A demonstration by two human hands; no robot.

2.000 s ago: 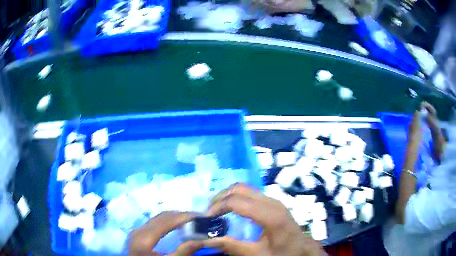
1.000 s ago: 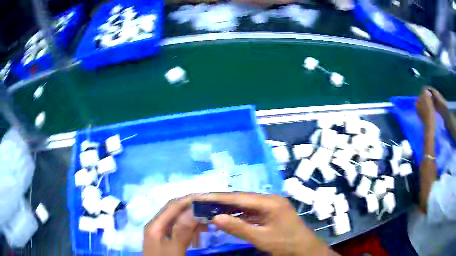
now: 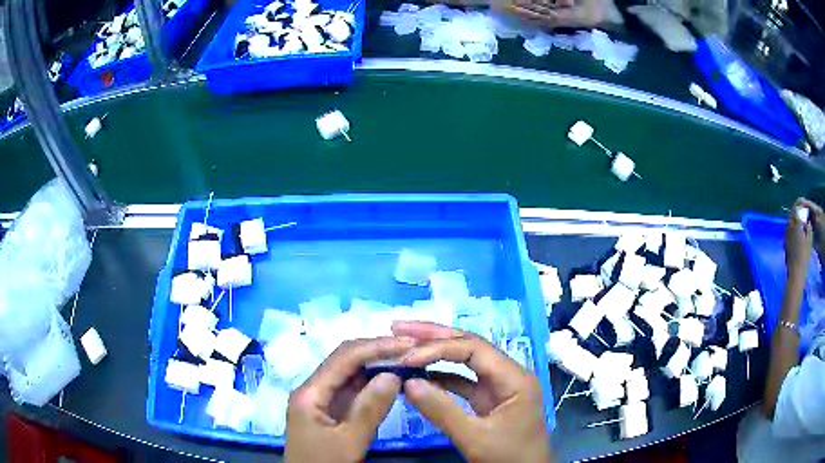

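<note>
My left hand (image 3: 339, 393) and my right hand (image 3: 484, 389) meet over the front of the blue tray (image 3: 353, 207). Both hold a black-and-white unit (image 3: 398, 372) between thumbs and fingers; its dark side shows and the fingers hide most of it. Clear plastic covers (image 3: 294, 348) are heaped in the tray under and around my hands. Several black-and-white units with thin leads lie along the tray's left side (image 3: 199, 325). Whether a cover is on the held unit cannot be told.
A pile of units (image 3: 624, 312) lies on the dark bench right of the tray. Beyond is the green conveyor (image 3: 452, 136) with scattered units. A plastic bag (image 3: 41, 280) is at left beside a metal post. A neighbour's arm (image 3: 794, 280) is at right. Blue bins (image 3: 280, 74) stand across.
The view has shifted, so the tray sits further right. My hands have drawn closer around the held unit, and less of its dark side shows.
</note>
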